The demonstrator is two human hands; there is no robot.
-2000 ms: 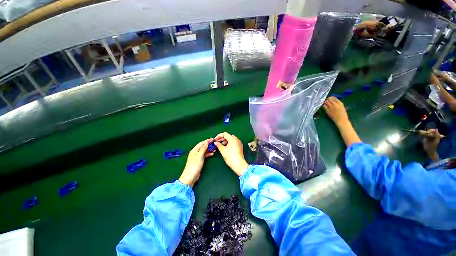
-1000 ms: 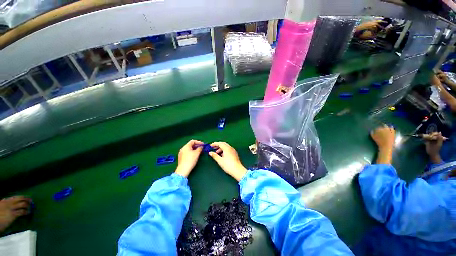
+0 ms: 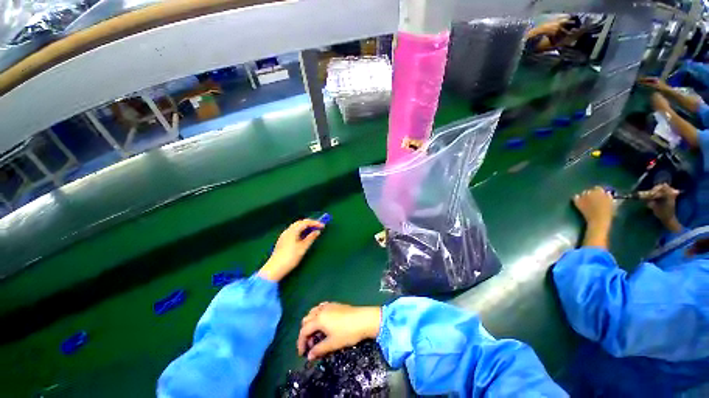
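My left hand (image 3: 294, 247) is stretched forward over the green belt, its fingertips touching a blue board (image 3: 324, 220); a firm hold on it cannot be made out. My right hand (image 3: 337, 326) is lowered over the near pile of small black parts (image 3: 338, 375), fingers curled down at its far edge. What lies under those fingertips is partly hidden. More blue boards lie in a row to the left, one (image 3: 169, 301) beyond my left sleeve and another (image 3: 75, 342) farther left.
A clear bag (image 3: 443, 253) with black parts stands right of my hands, in front of a pink-wrapped post (image 3: 416, 101). A neighbour's hand (image 3: 595, 207) and blue sleeve are at the right. Stacked clear trays (image 3: 359, 89) stand beyond the belt. A raised shelf edge crosses the top.
My hands have parted from the board they held together. My right hand has moved down to the black pile; my left has reached a blue board ahead. The hand at far left is gone.
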